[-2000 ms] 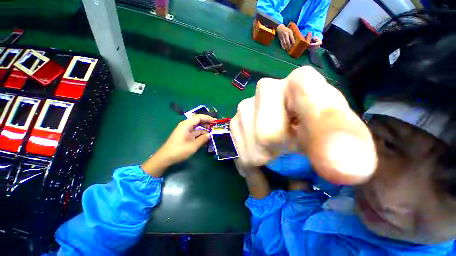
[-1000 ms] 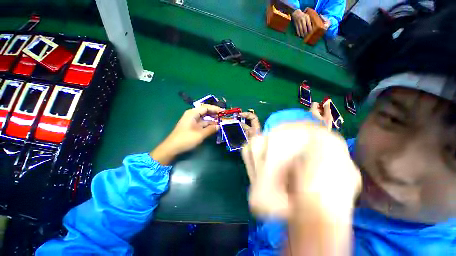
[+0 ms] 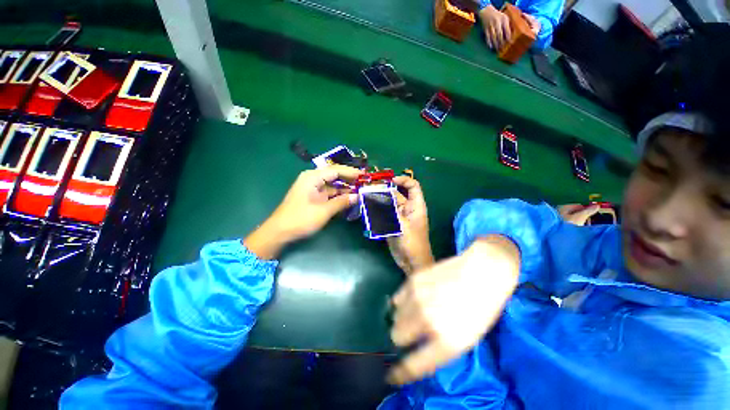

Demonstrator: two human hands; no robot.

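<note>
My left hand (image 3: 308,205) holds the left end of a red phone housing (image 3: 378,175), seen nearly edge-on, with thumb and fingers. My right hand (image 3: 413,218) has its fingers at the right end. A white-edged LCD module with a dark screen (image 3: 381,213) shows just below the red bar, between the hands; whether it is held or lies on the bench I cannot tell. Another LCD module (image 3: 339,157) lies beyond my left fingers, with a dark scrap beside it. My right forearm is hidden behind another person's arm.
A black-plastic parts tray (image 3: 152,188) with red-and-white housings (image 3: 86,201) is at left. A metal post (image 3: 197,62) stands beside it. Phone subassemblies (image 3: 437,109) lie farther up the green bench (image 3: 312,308). A person leans in at right. Hands opposite hold an orange block (image 3: 515,34).
The neighbour's blurred hand has moved down, away from the camera, uncovering my right hand and more bench. The neighbour's head has moved right. My hands remain at the red housing.
</note>
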